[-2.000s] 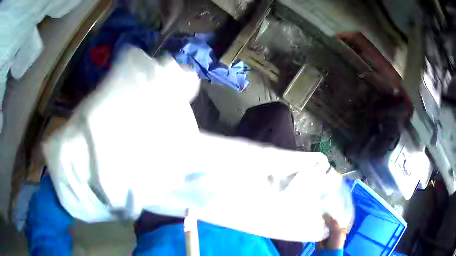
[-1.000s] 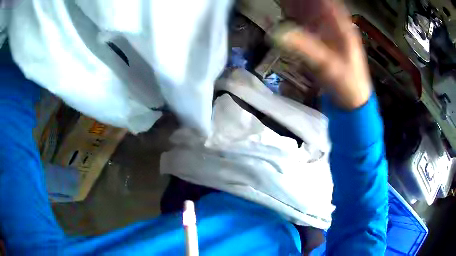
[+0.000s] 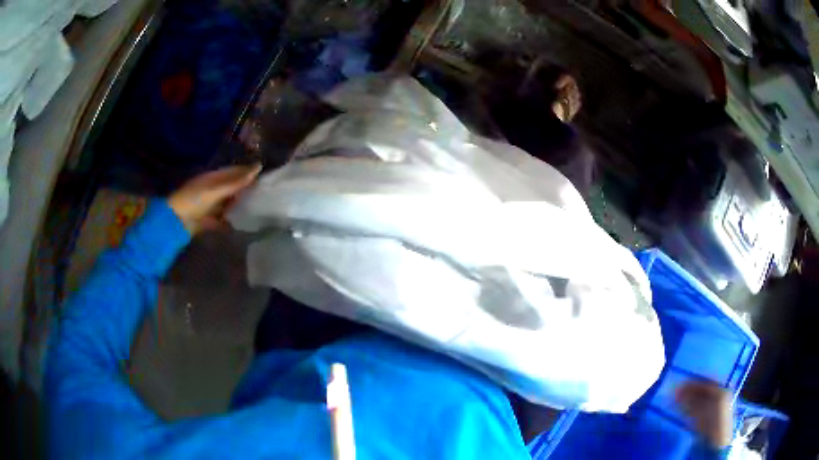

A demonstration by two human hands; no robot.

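Observation:
A white shirt (image 3: 431, 234) lies bunched across my lap, its right end over the edge of the blue crate. My left hand (image 3: 214, 193) is at the shirt's left end, fingers stretched towards the cloth; whether it grips the cloth I cannot tell. My right hand (image 3: 705, 406) is blurred, low at the right over the blue plastic crate (image 3: 696, 328), apart from the shirt. Its fingers are not clear.
Pale cloth (image 3: 31, 81) lies on a surface at the far left. A cardboard box (image 3: 103, 225) stands behind my left forearm. A translucent lidded box (image 3: 745, 220) is at the right. Part of a second blue crate (image 3: 763, 422) shows at the lower right.
The lifted white cloth has come down from the upper left onto my lap. My right hand has moved from the upper middle down to the crate. My left hand has come into view.

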